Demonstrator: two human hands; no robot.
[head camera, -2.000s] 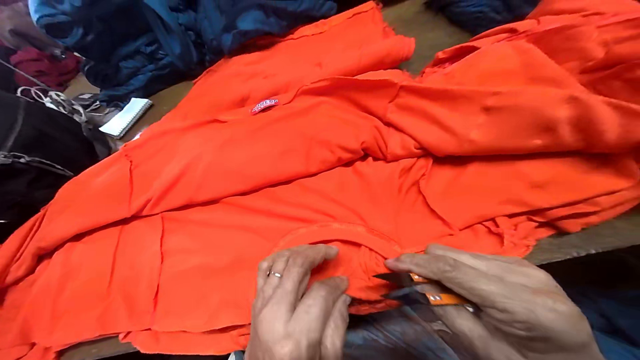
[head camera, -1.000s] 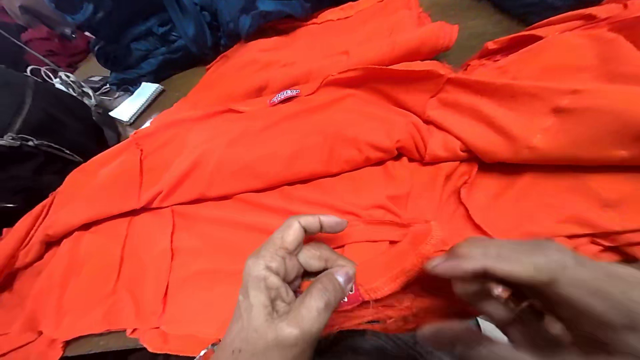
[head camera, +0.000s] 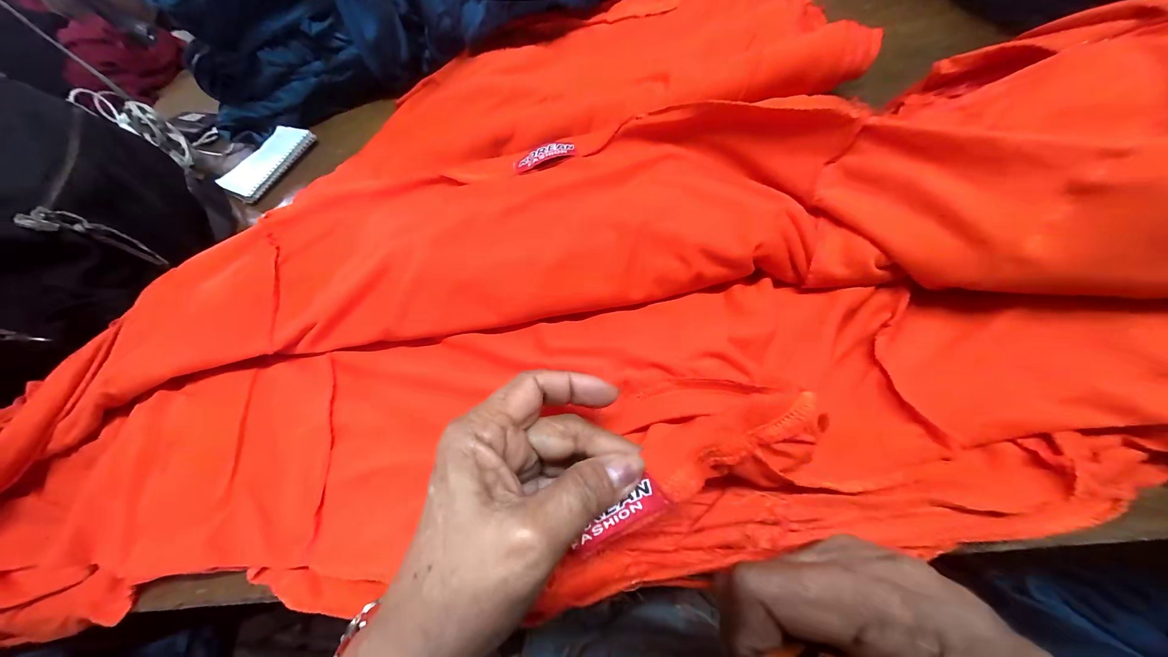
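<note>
Orange-red knit garments (head camera: 511, 265) lie spread in overlapping layers, inside seams showing. At the lower middle my left hand (head camera: 529, 493) pinches the fabric between thumb and fingers, beside a red woven label (head camera: 620, 516) that bears writing; the thumb covers part of it. A second red label (head camera: 546, 157) lies farther up on another layer. My right hand (head camera: 849, 598) is low at the bottom edge, fingers curled at the garment's near edge. A bit of orange shows beneath it at the frame's edge; what it holds is mostly hidden.
Dark blue cloth (head camera: 301, 55) is heaped at the upper left, with maroon cloth (head camera: 119, 55) beyond. A spiral notepad (head camera: 266, 164) and tangled white cord (head camera: 137, 119) lie on the wooden table (head camera: 356, 128). A black cloth item with cords (head camera: 82, 201) stands at the left.
Two seconds ago my right hand held an orange-handled cutting tool at the neckline; it has since moved down to the near edge. The red label by my left hand has come into sight.
</note>
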